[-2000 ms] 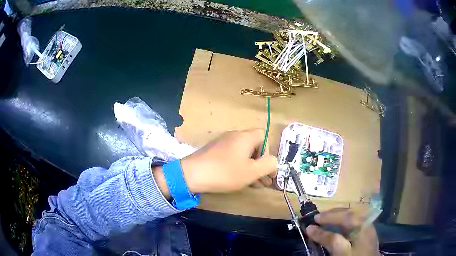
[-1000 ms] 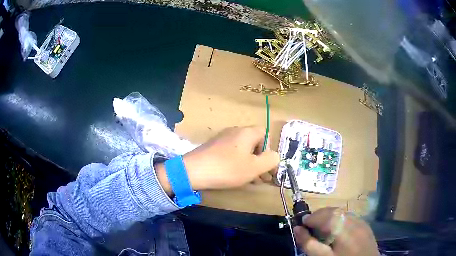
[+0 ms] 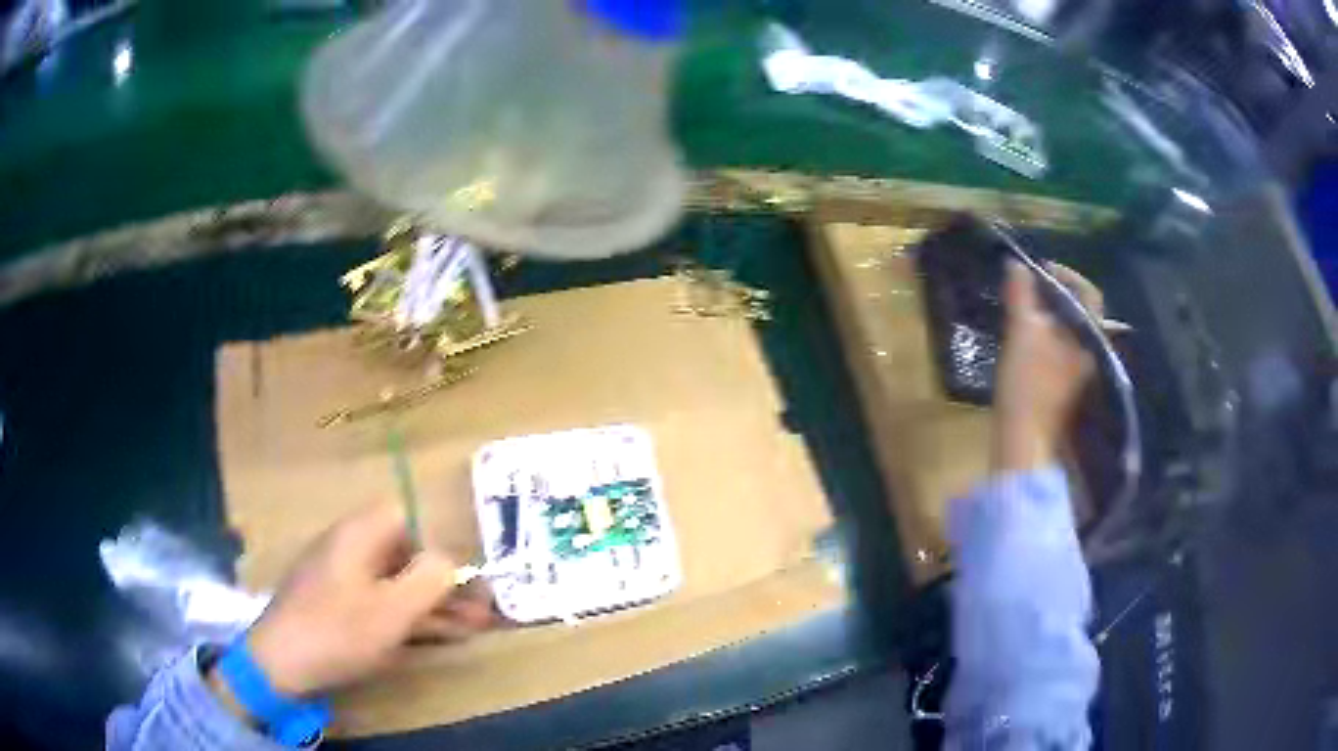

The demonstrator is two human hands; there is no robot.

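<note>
The white power strip housing [image 3: 584, 590] lies on the cardboard mat with a green circuit board [image 3: 602, 518] inside. My left hand [image 3: 360, 605] is at the housing's left edge, fingers closed on the green lead wire [image 3: 404, 477], which stands up from it. A white lead runs from these fingers to the housing. My right hand [image 3: 1045, 360] is far right, blurred, beside a dark block-like object [image 3: 961, 316] on a brown surface. A pale cable curves past this hand. Whether the hand holds a tool cannot be told.
Brass contact strips [image 3: 426, 316] with white strips are piled at the top of the cardboard mat [image 3: 323, 484]. More brass pieces [image 3: 719, 294] lie at its top right. A cloudy extraction hood [image 3: 499, 132] hangs over the back. A plastic bag [image 3: 162, 587] lies left.
The view has swung right. My right hand has left the housing with the dark-handled tool and is now far right. My left hand stays at the housing with the green wire.
</note>
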